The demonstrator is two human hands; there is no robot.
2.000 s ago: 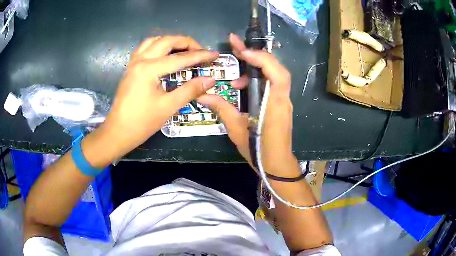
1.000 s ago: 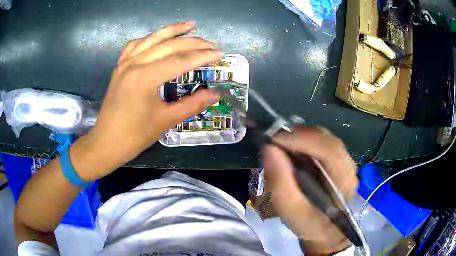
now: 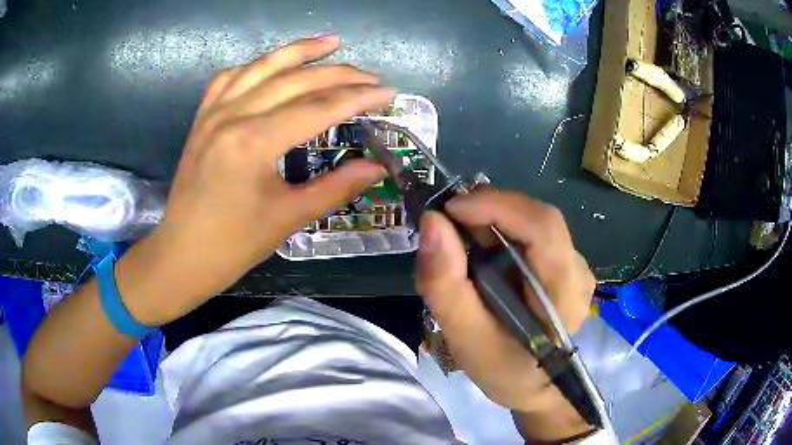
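Observation:
The white power strip housing (image 3: 347,244) lies open on the dark mat, with brass contact strips and a green circuit board (image 3: 382,187) inside. My right hand (image 3: 512,295) grips the black soldering iron (image 3: 504,291) like a pen. Its tip points up-left over the upper middle of the housing, with the curved solder feed tube (image 3: 419,143) beside it. My left hand (image 3: 252,165) lies over the housing's left part, thumb and fingers around the upper inside. Its fingertips are partly hidden, so I cannot tell whether they hold a part.
A crumpled plastic bag (image 3: 82,198) lies at left. A brown carton (image 3: 615,113) at right holds a cream-handled tool (image 3: 656,80). A black box (image 3: 747,130) stands beside it. A bag of blue discs (image 3: 560,16) is at the top. Blue bins (image 3: 673,343) are below the bench edge. A pale cable curves at right.
My right hand first turned the iron from upright to a pen-like grip, then moved left and up, bringing the tip over the upper housing. My left hand has stayed over the housing.

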